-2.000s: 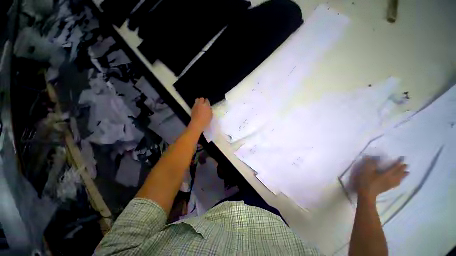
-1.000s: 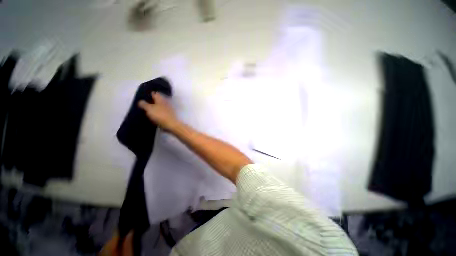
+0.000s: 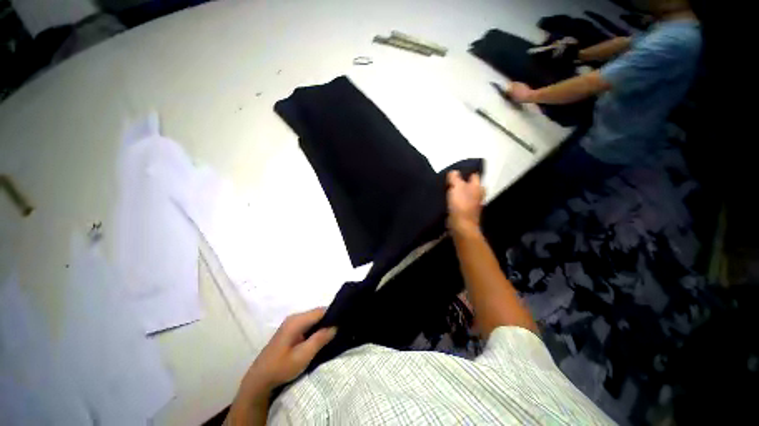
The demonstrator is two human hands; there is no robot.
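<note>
A dark piece of cut fabric (image 3: 409, 225) is stretched along the table's near edge, between my hands. My left hand (image 3: 293, 343) grips its lower left end, low in the picture. My right hand (image 3: 466, 200) grips its other end, whose tip sticks out above the fingers. A black cut panel stack (image 3: 354, 150) lies flat on the white table just beyond; the held piece overlaps its near right part, and I cannot tell whether they are joined.
White paper pieces (image 3: 158, 241) lie at the left. Yellowish sticks (image 3: 409, 43), a small thin loop (image 3: 362, 61) and a thin dark strip (image 3: 506, 130) are on the table. A person (image 3: 641, 91) works over dark fabric (image 3: 509, 56) at the right. Scraps (image 3: 574, 266) cover the floor.
The view has swung to another stretch of table. My right hand has left the papers and, like my left, now grips black fabric, stretched along the table edge.
</note>
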